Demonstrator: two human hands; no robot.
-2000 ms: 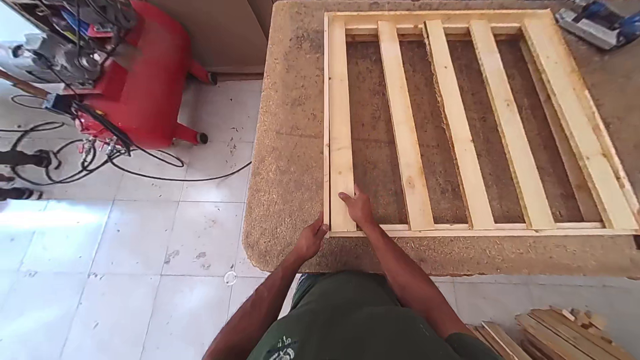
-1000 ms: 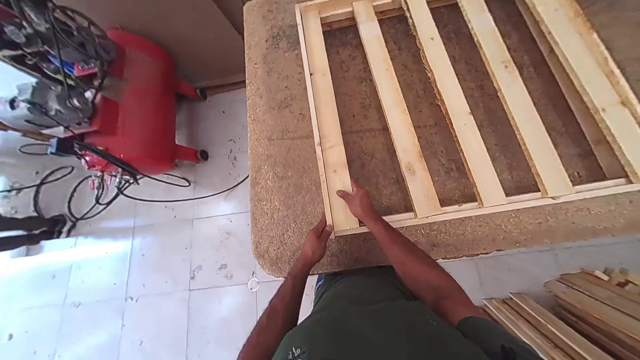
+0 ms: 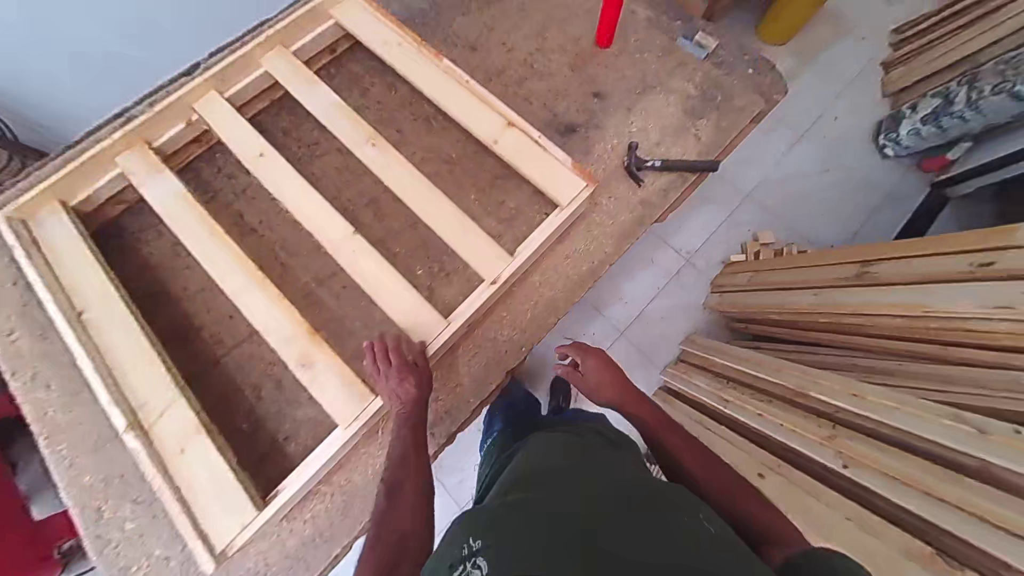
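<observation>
A slatted pine frame (image 3: 320, 200) lies flat on a particleboard-topped workbench (image 3: 680, 88), its several slats crossing between the outer rails. My left hand (image 3: 398, 370) rests palm down on the near rail, between the ends of two slats, without visibly gripping it. My right hand (image 3: 590, 370) is in the air off the bench's near edge, fingers loosely bent and apart, with nothing clearly in it. A claw hammer (image 3: 668, 166) with a dark handle lies on the bench right of the frame's corner.
Stacked wooden boards (image 3: 864, 320) stand to my right, with small wood offcuts (image 3: 764, 246) at their far end. A red cylindrical object (image 3: 609, 22) and a small metal piece (image 3: 694, 46) sit on the far bench. Beyond its edge is a yellow object (image 3: 788, 18).
Both hands have left the frame's left corner; my left hand is now farther along the near rail and my right is off the frame. The view has swung right.
</observation>
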